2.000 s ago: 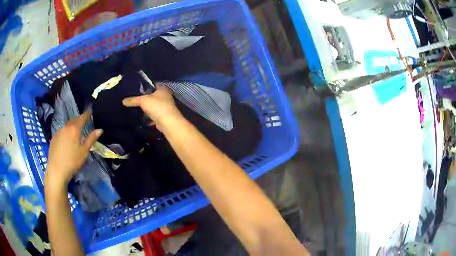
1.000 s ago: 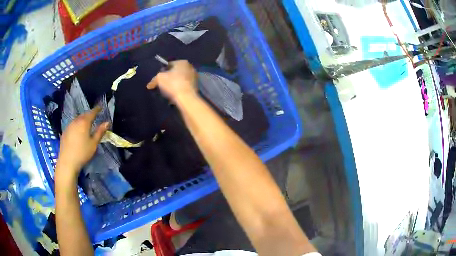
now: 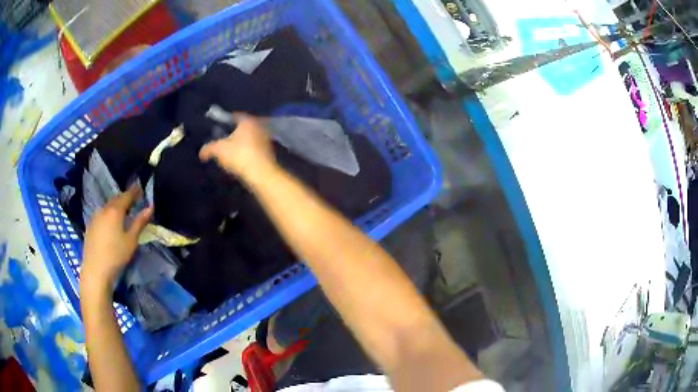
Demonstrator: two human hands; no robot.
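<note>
A blue plastic basket [image 3: 428, 172] holds a heap of black cut pieces [image 3: 237, 256] with grey pieces [image 3: 318, 142] among them. Yellow-cream strips [image 3: 172, 236] lie on the black cloth. My left hand [image 3: 109, 237] is low over the basket's left side beside grey cloth, fingers apart; I see nothing held. My right hand [image 3: 243, 149] is over the middle of the heap, blurred, thumb and fingers bent near a small pale-grey bit. Whether it grips anything is unclear.
A white machine table [image 3: 589, 230] with a blue edge stands at the right, with machine parts at its far end. A red stool [image 3: 264, 366] is below the basket. A yellow-framed grey item [image 3: 103, 23] lies on something red at the upper left. Blue scraps [image 3: 34, 306] lie on the floor.
Since a second ago, the basket and table have shifted left in view. My right hand has moved left and slightly down with it, and stays over the heap. The left hand is little changed.
</note>
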